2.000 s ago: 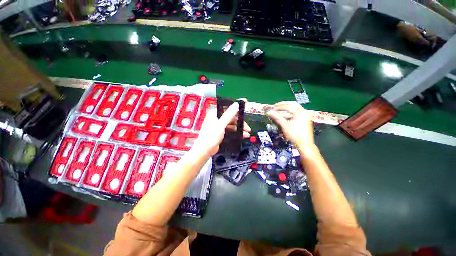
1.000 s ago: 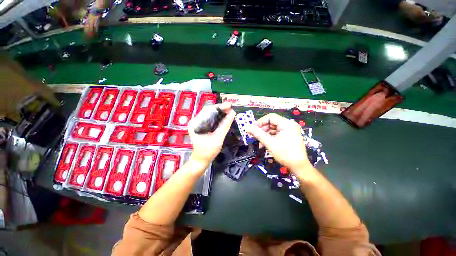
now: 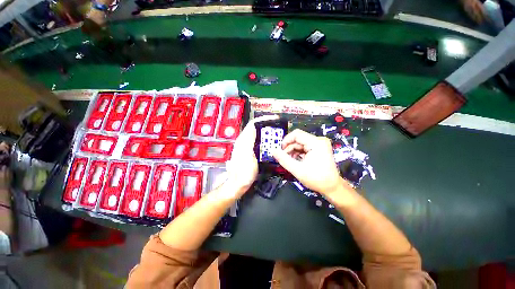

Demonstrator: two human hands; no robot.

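Note:
My left hand (image 3: 244, 155) holds a black front housing (image 3: 276, 122) between the tray and the parts pile. A pale keypad (image 3: 271, 142) with dark-marked keys lies on the housing. My right hand (image 3: 309, 158) has its fingertips at the keypad's right and lower edge; its fingers are bent, and whether they grip or press the keypad cannot be told. A parts tray (image 3: 120, 148) holding red front housings (image 3: 161, 191) in rows is at the left. The small loose parts pile (image 3: 353, 159) is partly hidden behind my right hand.
A green conveyor belt (image 3: 226, 51) with part-assembled phones (image 3: 377, 84) runs beyond the white edge tape (image 3: 316, 108). A dark reddish hanging panel (image 3: 430, 109) on a grey post is at the right. Another person's hand (image 3: 97, 16) shows at the upper left. Black housings (image 3: 267, 187) lie below my hands.
The black housing has turned so that its face shows in my left hand. The keypad, earlier at my right fingertips beside it, is now on the housing. Items on the belt have shifted right.

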